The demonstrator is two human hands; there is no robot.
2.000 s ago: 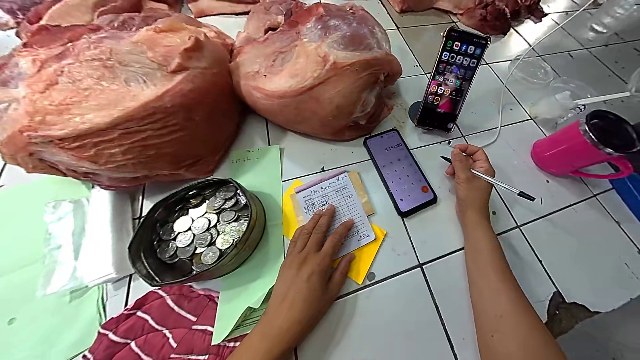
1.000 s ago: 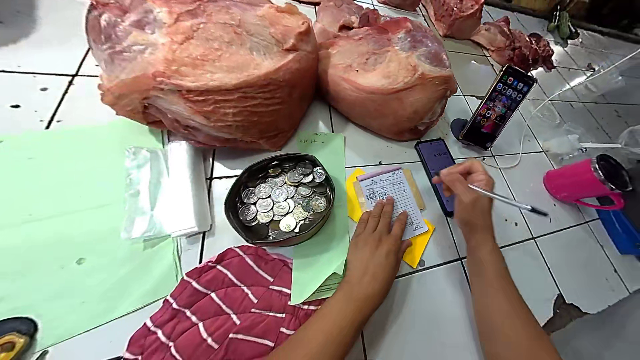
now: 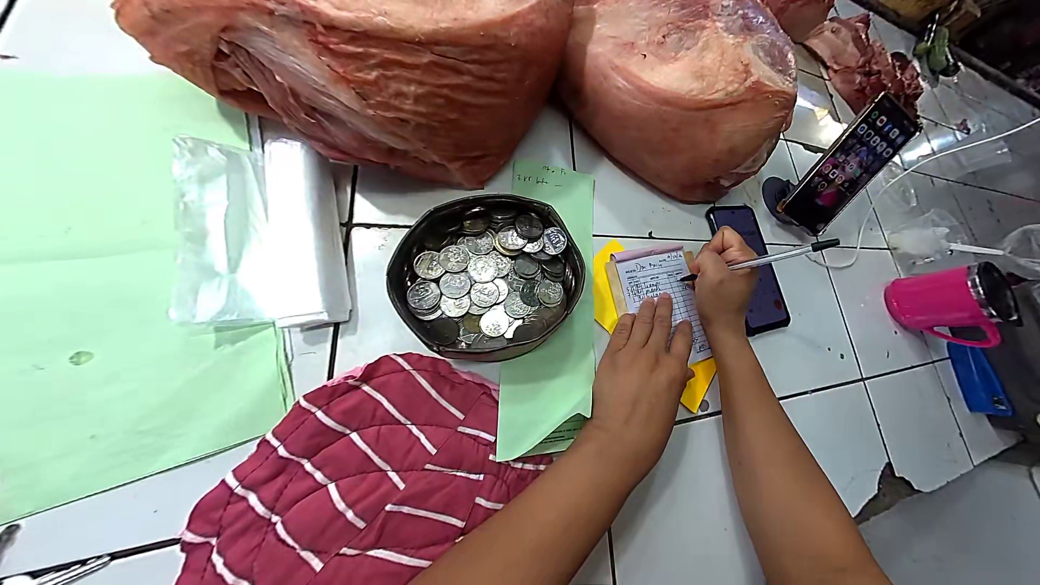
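My left hand (image 3: pixel 646 370) lies flat, fingers apart, on the lower part of a small receipt pad (image 3: pixel 681 313) that bears handwriting. My right hand (image 3: pixel 725 280) grips a ballpoint pen (image 3: pixel 772 257), its tip at the pad's upper right part. Yellow paper (image 3: pixel 699 386) sticks out from under the pad. Just right of my right hand a dark smartphone (image 3: pixel 768 305) lies flat, partly covered by that hand. Left of the pad, a round metal tin (image 3: pixel 398 284) full of coins (image 3: pixel 483 280) stands partly on green paper (image 3: pixel 552 398).
Large cuts of raw meat (image 3: pixel 406 81) lie along the back. A second smartphone (image 3: pixel 853 166) leans on a stand, with a cable beside it. A pink mug (image 3: pixel 934 301) stands at the right. Clear plastic bags (image 3: pixel 305 236) and a striped red cloth (image 3: pixel 357 479) lie at the left.
My right hand has moved left from the tiles right of the flat phone, across the phone, onto the pad with the pen. My left hand stays on the pad. The view has shifted left and closer.
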